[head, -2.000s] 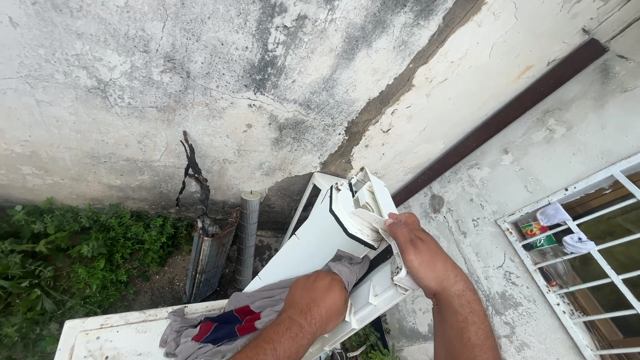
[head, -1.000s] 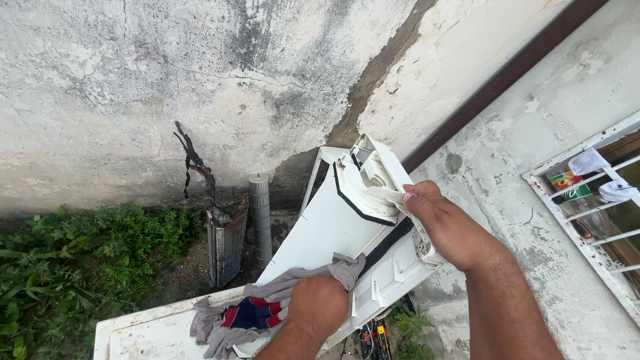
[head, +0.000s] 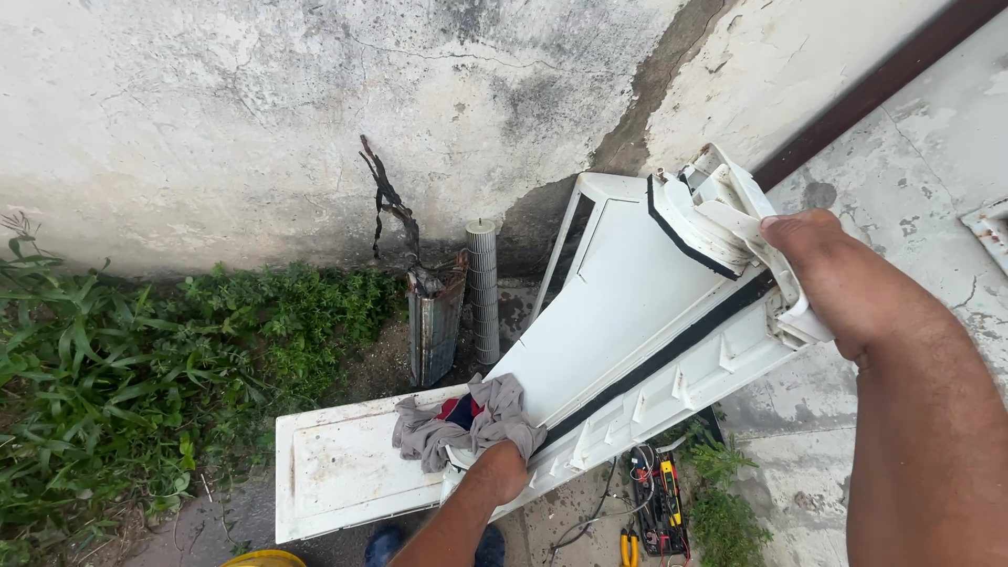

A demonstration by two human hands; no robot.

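Observation:
My right hand [head: 819, 272] grips the upper end of a white plastic air conditioner indoor-unit housing [head: 630, 260], which leans at a slant. My left hand [head: 498, 472] is on a bunched grey cloth [head: 504, 409] with a red and navy patch, pressed at the housing's lower end; its fingers are hidden. A black foam strip [head: 661, 358] runs along the housing. Under its lower end lies a worn white panel [head: 346, 465].
By the stained wall stand a ribbed cylindrical blower wheel [head: 483, 291] and a finned metal coil [head: 435, 331] with charred-looking black strands. Below the housing lie a tool pouch [head: 657, 496] and yellow-handled pliers [head: 629, 547]. Weeds [head: 236, 339] grow at left; a yellow rim [head: 264, 559] shows below.
My left hand and the cloth have moved down along the housing, farther from my right hand. My right hand keeps its grip on the upper end.

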